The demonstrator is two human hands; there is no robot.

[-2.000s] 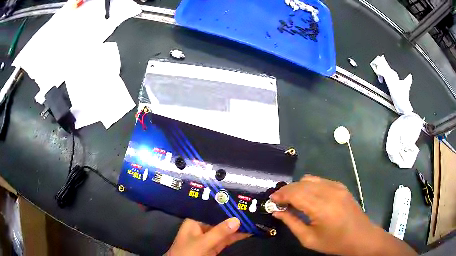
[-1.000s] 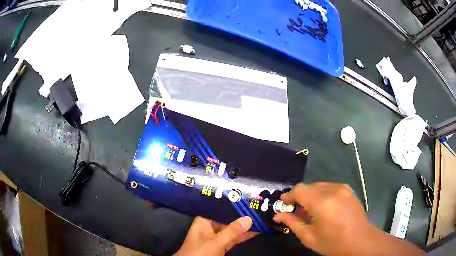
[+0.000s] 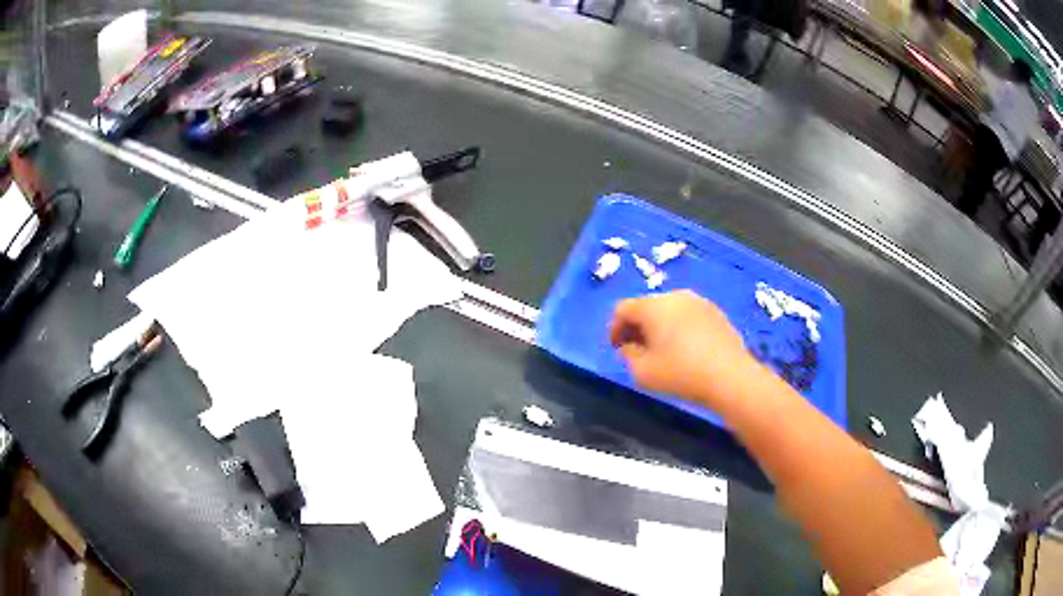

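My right hand [image 3: 676, 343] is over the blue parts tray [image 3: 579, 341], with its fingers curled down. Whether it holds anything is hidden. White plastic parts [image 3: 606, 265] lie in the tray behind and left of my hand, and more white parts [image 3: 788, 306] lie at its right beside a dark scatter of small parts [image 3: 797, 359]. Only the upper left corner of the dark blue panel [image 3: 472, 575] with its red wires shows at the bottom edge, in front of a flat grey-and-white sheet [image 3: 583, 501]. My left hand is out of the picture.
A glue gun [image 3: 408, 204] lies on white paper [image 3: 338, 396]. Left are dark-handled pliers [image 3: 113, 390], a green tool [image 3: 140, 229] and a black adapter [image 3: 270, 466]. Circuit assemblies [image 3: 245, 91] stand far left. Crumpled white tissue [image 3: 958, 448] lies right. A person [image 3: 1005, 128] is in the background.
The view has tilted up and turned left, so most of the panel has dropped out of the picture. My right hand has moved from the panel to the tray. My left hand has left the view.
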